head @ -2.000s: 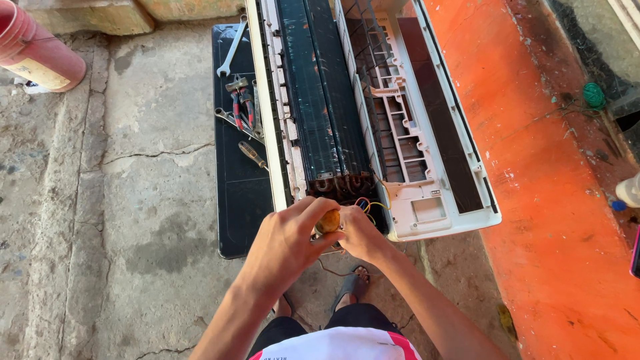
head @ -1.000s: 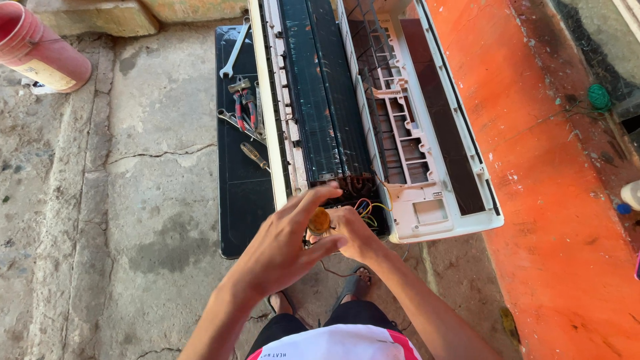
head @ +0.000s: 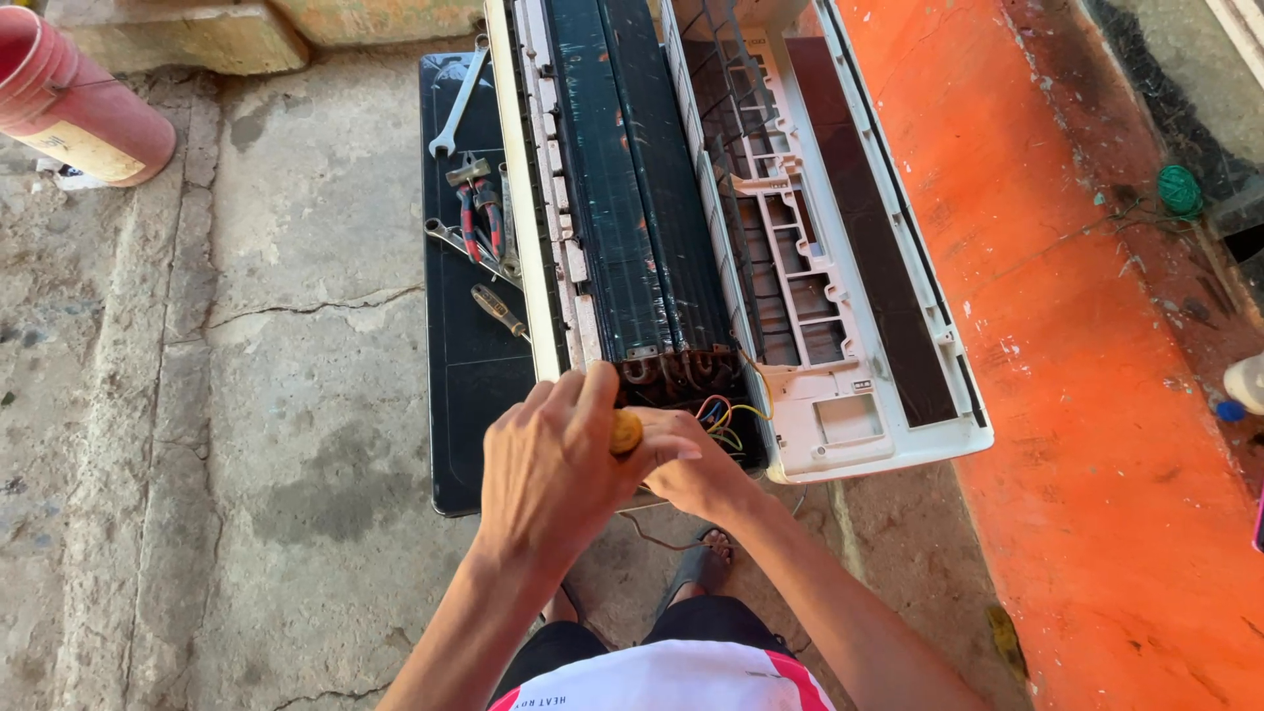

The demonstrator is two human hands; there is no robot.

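My left hand [head: 558, 459] is wrapped around the yellow-orange handle of a screwdriver [head: 625, 432], whose shaft is hidden. Close against it, my right hand [head: 691, 464] reaches in at the near end of an opened air conditioner indoor unit; its fingertips are covered, so its hold cannot be told. Dark evaporator fins [head: 632, 188] run along the unit, ending in copper bends [head: 681, 370]. Loose coloured wires [head: 726, 415] lie right of my hands. The white plastic front cover [head: 839, 420], with a grille frame, adjoins the fins on the right.
A black table [head: 464, 395] beneath the unit holds an open-end wrench [head: 461, 104], red-handled pliers [head: 479, 212] and another screwdriver [head: 499, 310]. On the concrete floor at left stands a pink bucket [head: 109, 118]. An orange ledge [head: 1037, 375] borders the right side; green twine [head: 1179, 192] lies beyond it.
My left hand's fingers, spread apart around the screwdriver handle one second ago, are now closed around it. My right hand stays at the near end of the unit.
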